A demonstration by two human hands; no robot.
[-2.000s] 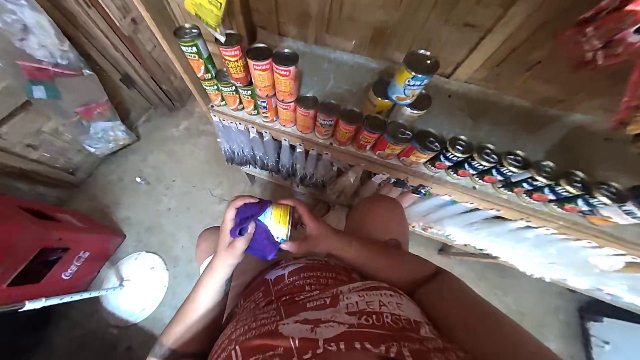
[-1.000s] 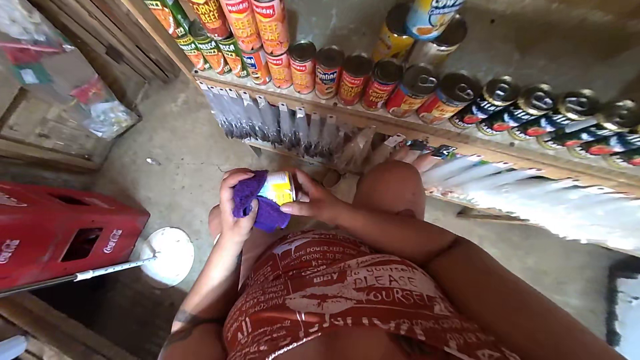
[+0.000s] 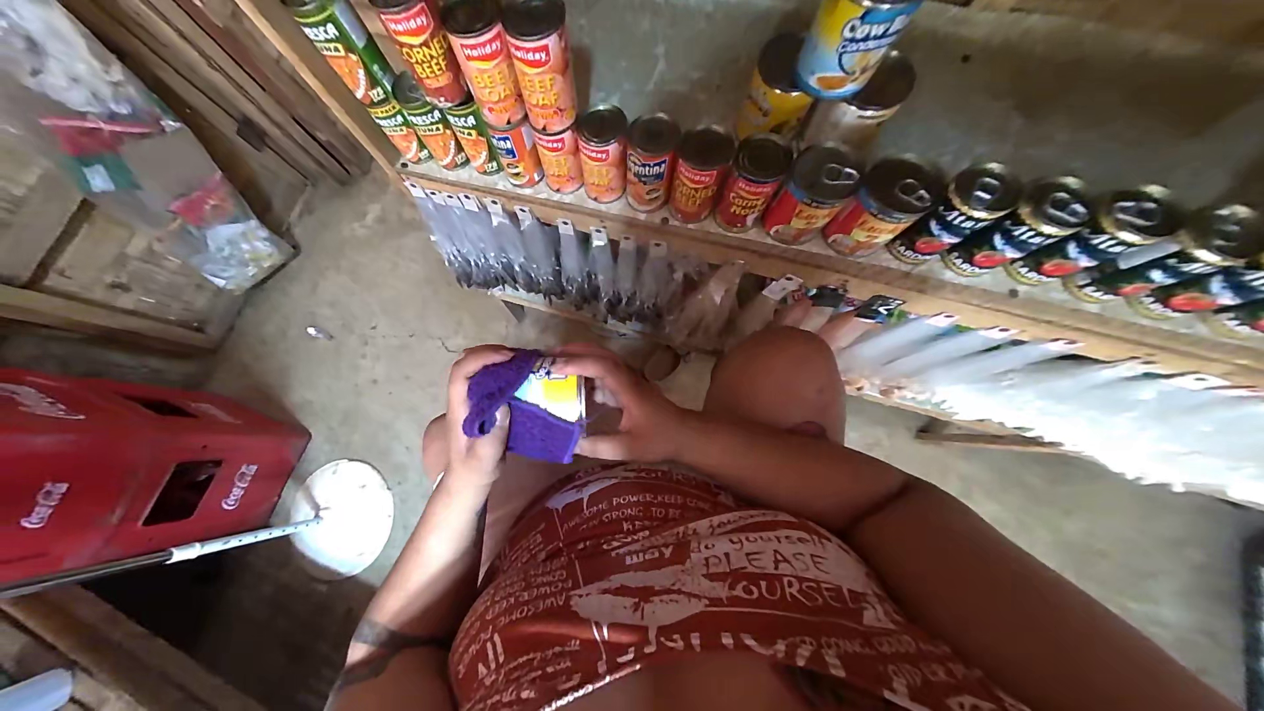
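A tin can with a yellow and white label (image 3: 563,393) is held between my two hands in front of my lap. My left hand (image 3: 479,410) grips a purple cloth (image 3: 543,431), which wraps the near and left sides of the can. On the other side, my right hand (image 3: 627,400) has its fingers around the can's right end. The can lies on its side, and its left end is hidden under the cloth.
Food cans (image 3: 696,178) line a wooden shelf (image 3: 632,223) ahead, some stacked. Plastic packets (image 3: 563,262) hang below its edge. At the left stand red plastic crates (image 3: 109,484) and a white round lid or pail (image 3: 346,518) with a pole across it.
The cloth now covers more of the can's near side, and a flap of it hangs below. My right hand's fingers have shifted on the can. The view has moved closer to the shelf.
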